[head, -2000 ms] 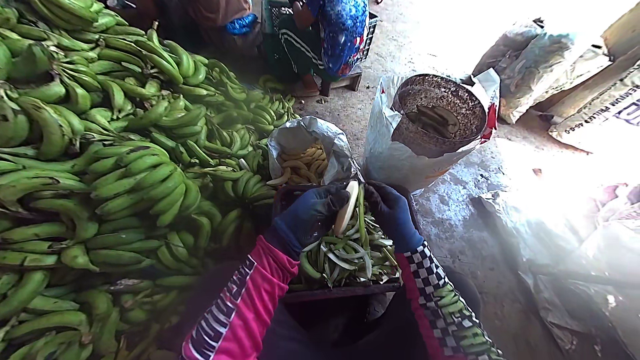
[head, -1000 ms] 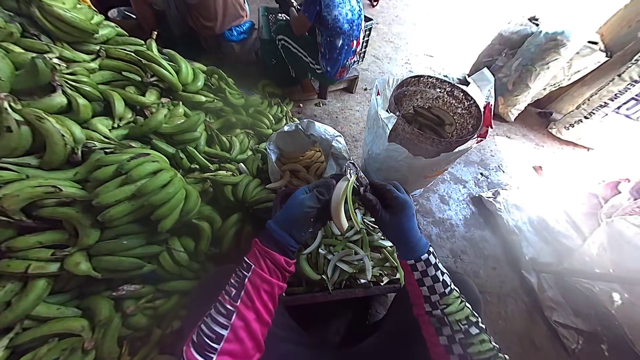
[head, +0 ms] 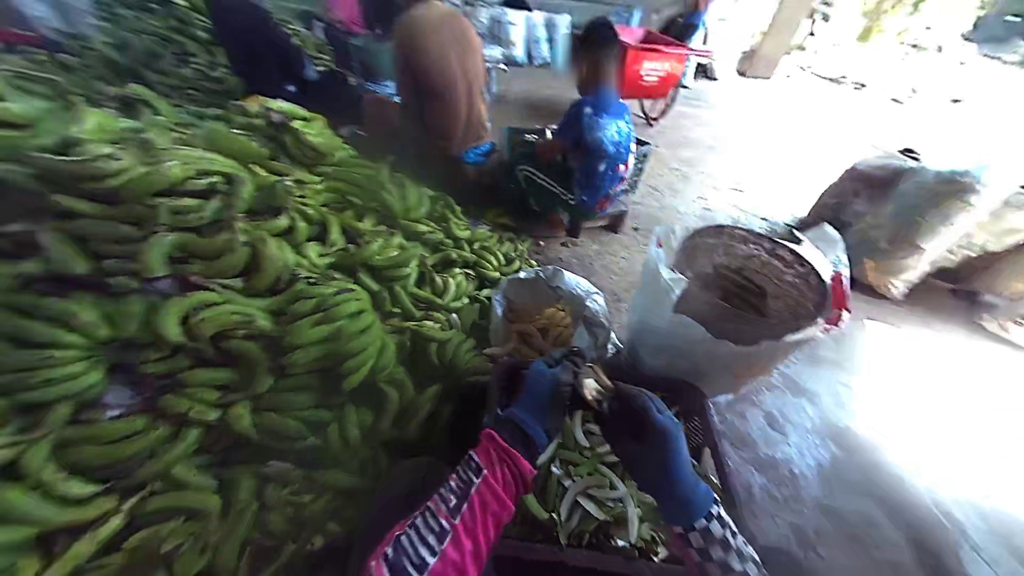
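Observation:
My left hand [head: 546,396], in a blue and dark glove, has its fingers closed on a partly peeled banana [head: 594,387]. My right hand [head: 646,440], gloved alike, is at the fruit's right side; its fingertips are hidden, and whether they hold a tool cannot be seen. Below both hands, banana peels [head: 596,496] fill a dark plastic crate [head: 712,440]. Just beyond the left hand, a pale sack [head: 588,304] holds yellowish peeled bananas [head: 538,330].
Green bananas [head: 264,320] are heaped along the left. A round, crusted container [head: 752,280] stands in a white sack [head: 672,344] at right. A person in blue [head: 596,152] sits ahead near other people and a red wheelbarrow [head: 652,68]. Full sacks [head: 896,216] lie at far right.
The view has tilted up, showing more of the people and the wheelbarrow. The banana, upright between my hands before, now appears foreshortened and partly covered by my fingers.

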